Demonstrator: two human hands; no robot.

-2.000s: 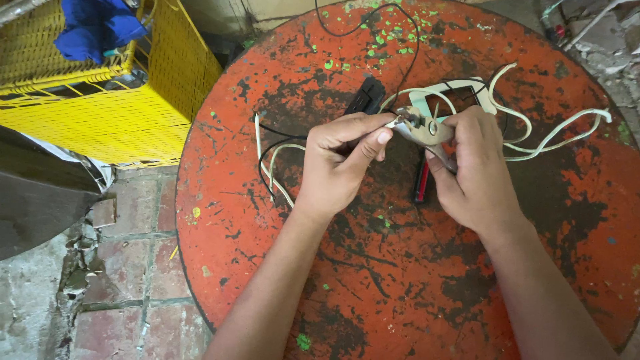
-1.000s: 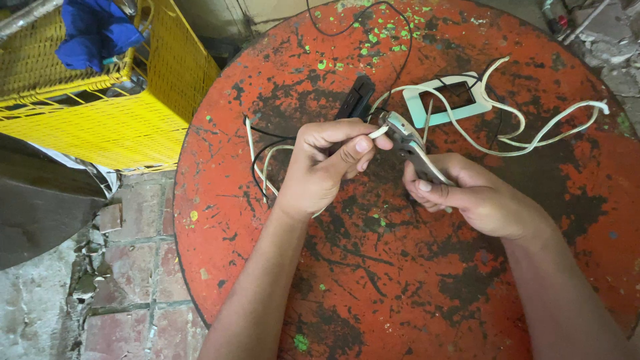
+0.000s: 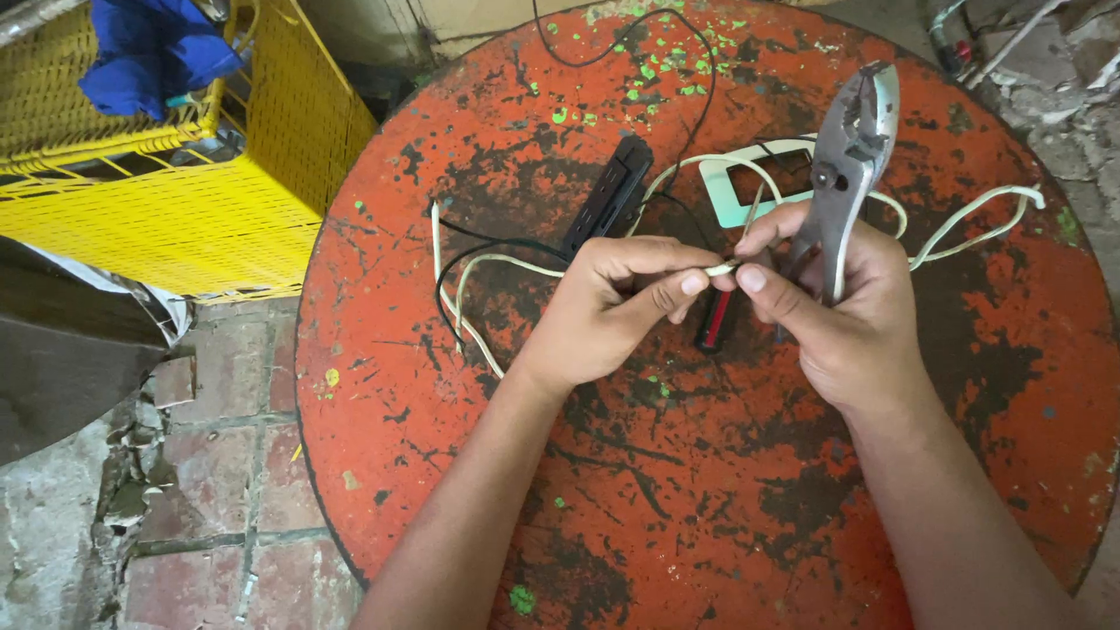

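Over the middle of the table my left hand [image 3: 626, 302] pinches the end of a white electrical cable [image 3: 719, 270] between thumb and fingers. The fingertips of my right hand [image 3: 840, 306] touch that same cable end. Slip-joint pliers [image 3: 844, 175] are held in my right palm, jaws pointing up and away. A screwdriver with a red and black handle [image 3: 716, 324] lies below the fingertips, partly hidden by them. Behind my left hand lies a black plastic power strip or housing [image 3: 610, 194]. A pale green and white frame [image 3: 719, 192] rests behind the pliers.
The round red table [image 3: 420, 420] has worn paint. White cable [image 3: 971, 214] loops at the right, and a thin black wire [image 3: 710, 79] curves at the back. A yellow woven basket [image 3: 175, 236] with a blue cloth [image 3: 144, 57] stands at the left, beside brick floor.
The pliers were at the cable end one second ago; now they are tucked in my right palm with the jaws upward. My right fingertips have come to the cable end.
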